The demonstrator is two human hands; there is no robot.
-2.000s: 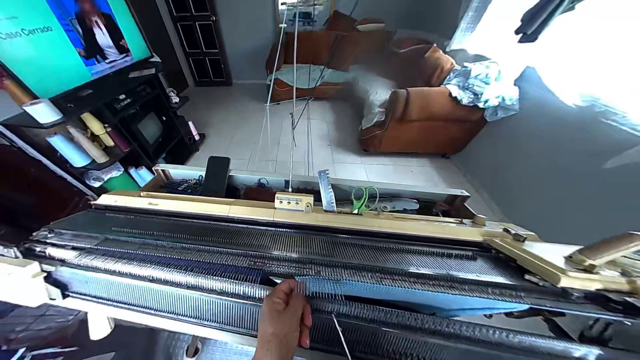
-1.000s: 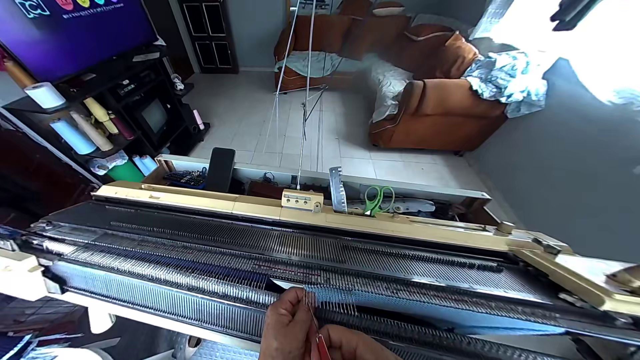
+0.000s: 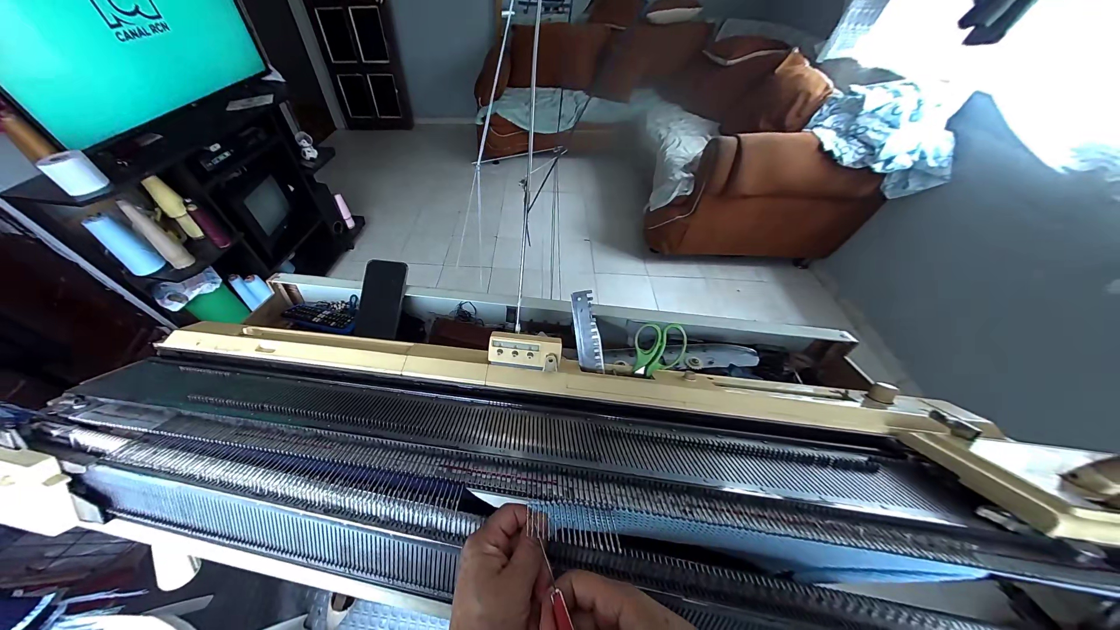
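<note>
A knitting machine (image 3: 490,420) with two needle beds spans the lower view. Light blue knit fabric (image 3: 682,529) lies between the beds right of my hands; dark blue knit (image 3: 367,477) is to their left. My left hand (image 3: 500,564) touches the needles of the front bed at the left end of the light blue knit, fingertips pinched together; what they pinch is too small to tell. My right hand (image 3: 604,604), low in the view, grips a thin metal hooked tool with a red handle (image 3: 561,610), its tip up beside my left fingers.
Behind the needle beds are the yarn tension unit (image 3: 525,350), a toothed metal comb (image 3: 586,331), green-handled scissors (image 3: 654,348) and a black phone-like slab (image 3: 381,297). The carriage rail part (image 3: 989,490) stands at the right. Yarn cones (image 3: 124,243) fill the left shelf.
Two seconds ago only my left hand showed at the needles, a thin metal rod lying to its right. My right hand has since come in from below with the red-handled tool.
</note>
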